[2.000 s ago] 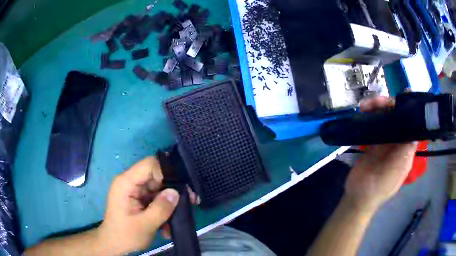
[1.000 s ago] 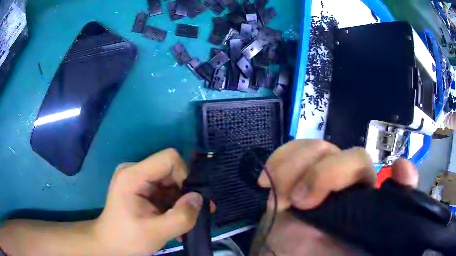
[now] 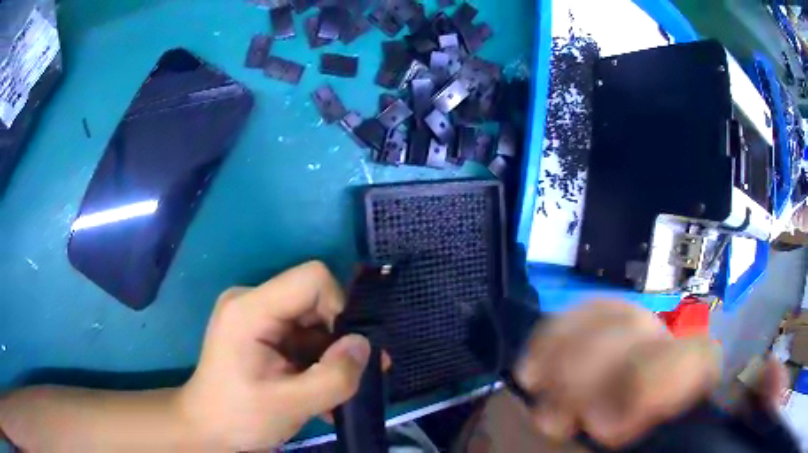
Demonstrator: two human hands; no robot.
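My left hand point(image 3: 283, 363) grips the end of a black headband point(image 3: 361, 398) between thumb and fingers, over the left edge of a black screw holding tray point(image 3: 434, 230). The band runs down out of the picture. My right hand point(image 3: 611, 367) is blurred at the lower right, closed around the black electric screwdriver point(image 3: 709, 433). A blurred dark shape lies between its fingers and the holding tray; I cannot tell what it is. A loose pile of small dark cover plates point(image 3: 438, 124) lies behind the holding tray.
A smartphone point(image 3: 159, 172) lies at the left on the green mat. A clear plastic bag point(image 3: 27, 66) is at the upper left. At the right, a blue plastic tray point(image 3: 534, 115) holds scattered screws point(image 3: 567, 115) and the automatic screw feeder point(image 3: 660, 150). Something red point(image 3: 689, 317) shows below it.
The right hand came from the screw feeder with the screwdriver to the holding tray, then shifted slightly right and down. The left hand still holds the headband. The view has shifted.
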